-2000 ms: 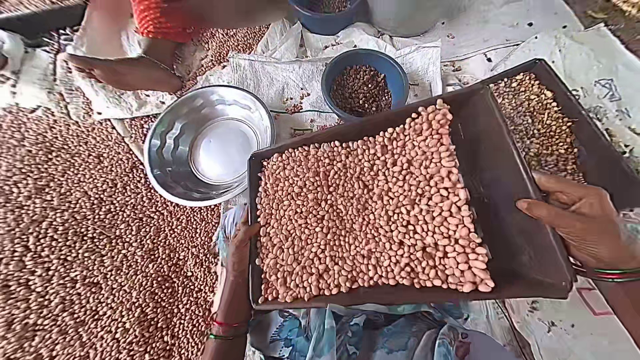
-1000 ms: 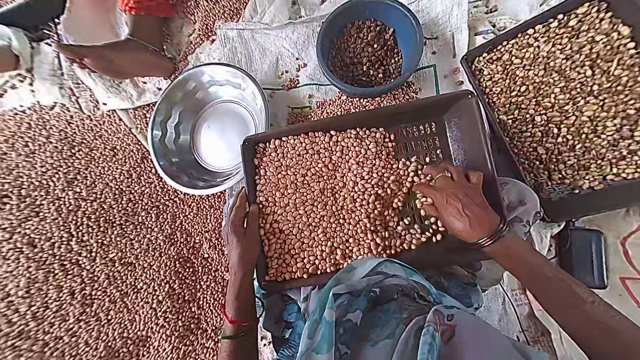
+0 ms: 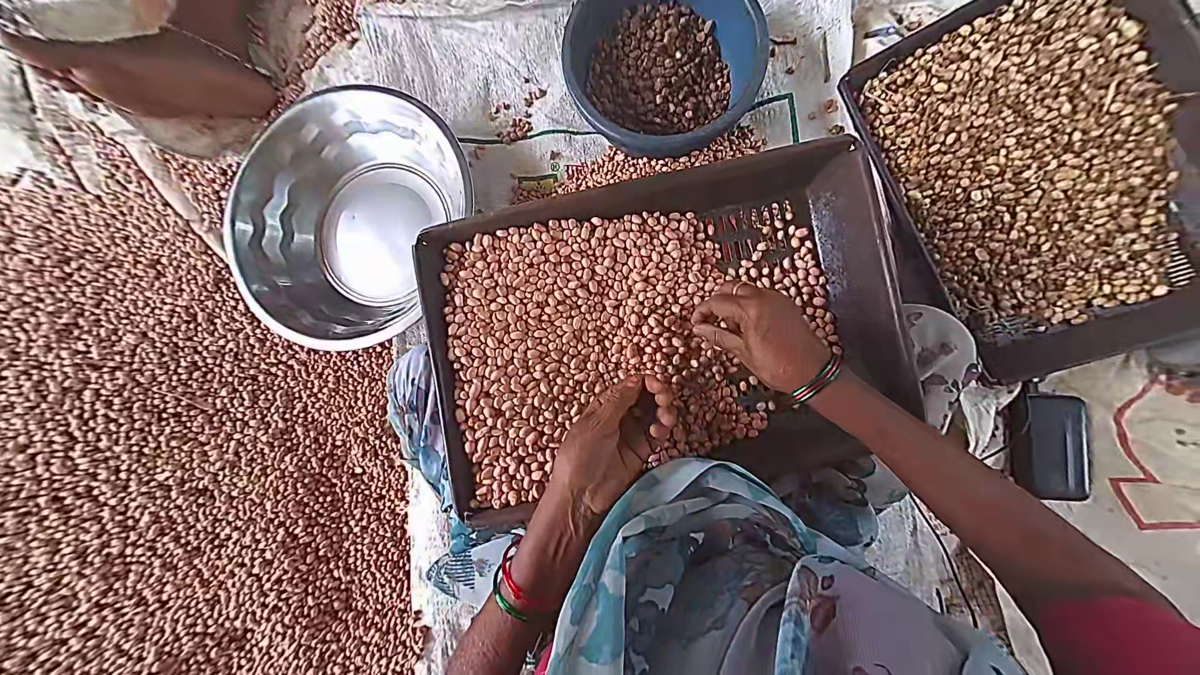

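A dark slotted tray rests on my lap, tilted a little, with shelled peanuts over its left and middle part. Over the peanuts near the tray's front edge is my left hand, its fingers curled; whether they pinch a nut cannot be told. My right hand touches the peanuts right of the middle, thumb and fingertips close together, any nut between them hidden. Slots show at the tray's upper right and beside the right wrist.
A shiny steel bowl stands left of the tray. Behind it, a blue bowl holds darker nuts. Another tray of paler nuts lies right, near a small black box. Loose peanuts cover the left floor. Another person's foot is upper left.
My left hand has left the tray's left edge and moved in over the peanuts. My right hand, on the tray's right rim at first, is now among the peanuts, which have spread toward the right.
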